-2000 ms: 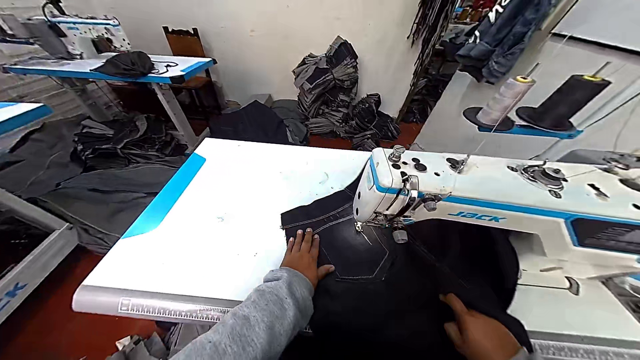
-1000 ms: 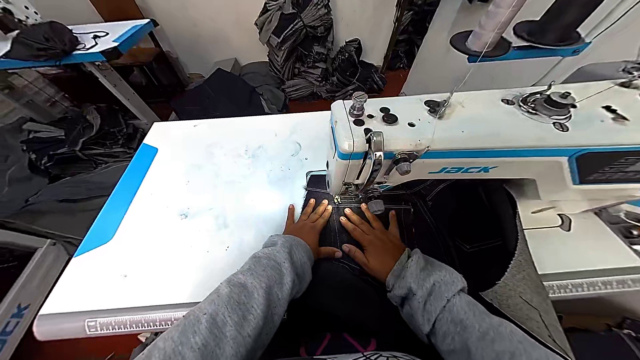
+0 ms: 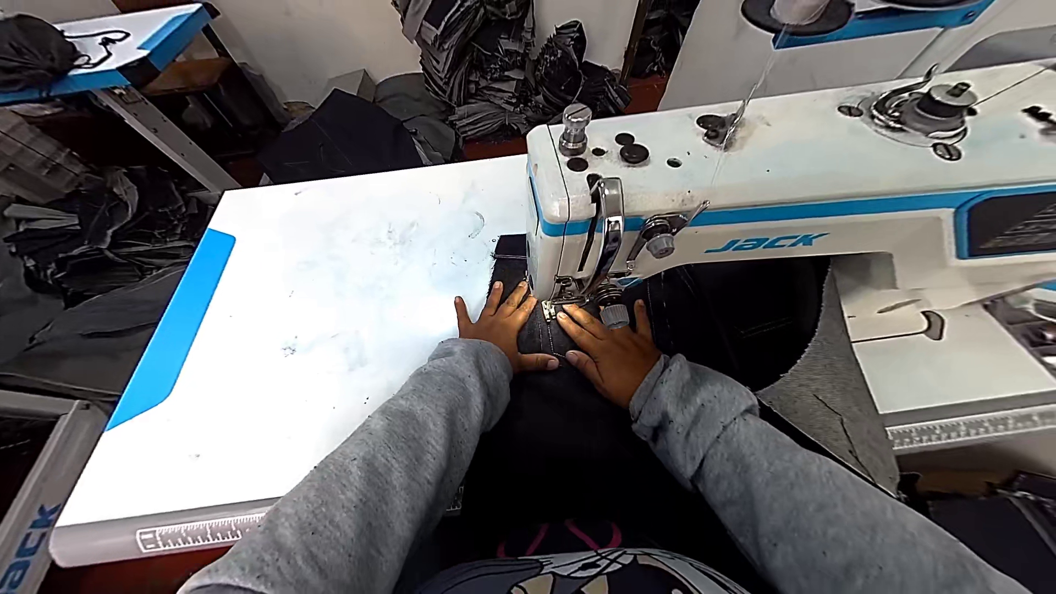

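Note:
Dark denim fabric (image 3: pixel 561 429) lies under the head of a white and blue Jack sewing machine (image 3: pixel 759 190) and hangs over the table's front edge. The presser foot (image 3: pixel 549 310) rests near a light stitched line on it. Just left of the foot, my left hand (image 3: pixel 502 330) is flat on the denim with its fingers spread. My right hand (image 3: pixel 610 351) lies flat to the right of the foot, fingertips close to it. The two thumbs nearly meet below the foot. More denim is bunched beneath the machine arm.
The white tabletop (image 3: pixel 330 330) extends to the left, with a ruler strip (image 3: pixel 202 532) along its front edge. Behind stand bundles of dark cut fabric (image 3: pixel 487 66). Another blue-edged table (image 3: pixel 157 41) is at the upper left. Thread spools (image 3: pixel 799 10) stand at the top right.
Two seconds ago my right hand was lower right on the fabric; it has since come beside the presser foot. The pocket-shaped stitching seen left of the foot has moved out of sight. The view has shifted closer.

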